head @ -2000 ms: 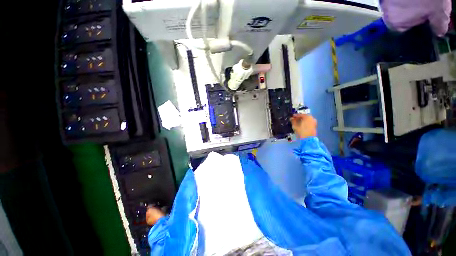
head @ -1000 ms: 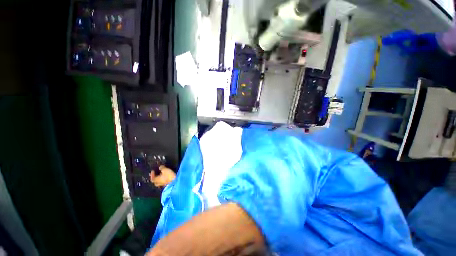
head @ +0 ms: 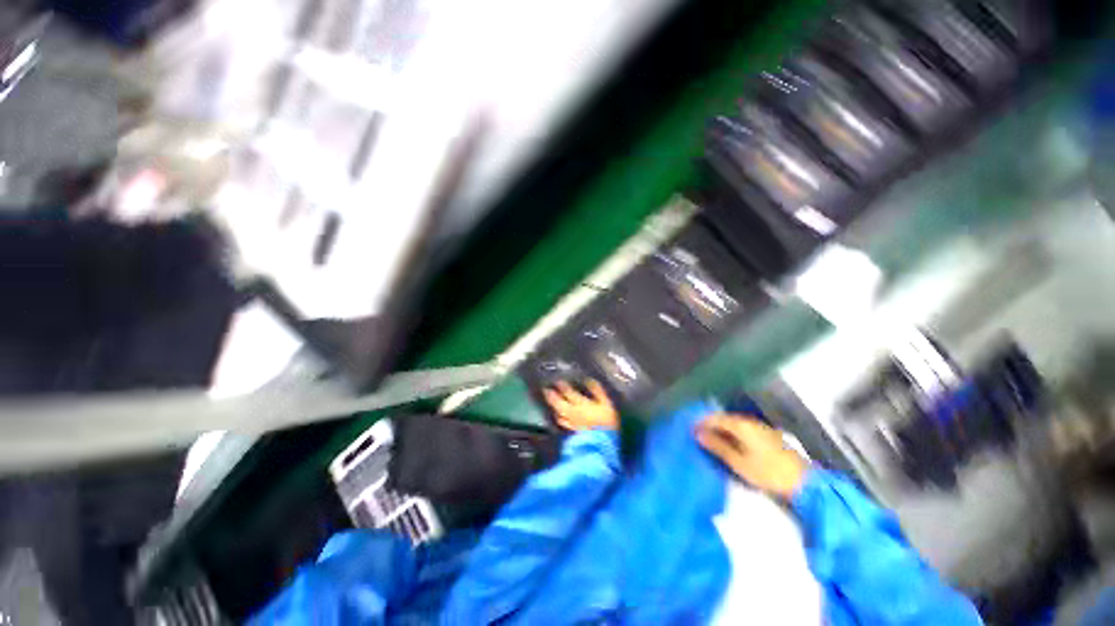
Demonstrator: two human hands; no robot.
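The picture is blurred by motion. A black component tray point(head: 646, 328) lies slanted on the green-topped line, with dark phone housings point(head: 703, 294) in some pockets. My left hand point(head: 581, 406) is at the near end of this tray, its fingers over the last pocket; whether they grip a housing is unclear. My right hand point(head: 752, 452) is in front of my chest, right of the tray, with its fingers bent; I cannot see whether it holds anything.
A stack of black trays point(head: 813, 132) with housings stands beyond the tray. A white paper slip point(head: 841, 284) lies beside it. The machine's blurred fixture point(head: 935, 416) is at right. A long pale bar point(head: 306, 404) and a dark tray point(head: 465, 462) are at left.
The view has swung left towards the tray and bench. My right hand has left the right fixture and come across to my chest. My left hand remains at the tray's near end.
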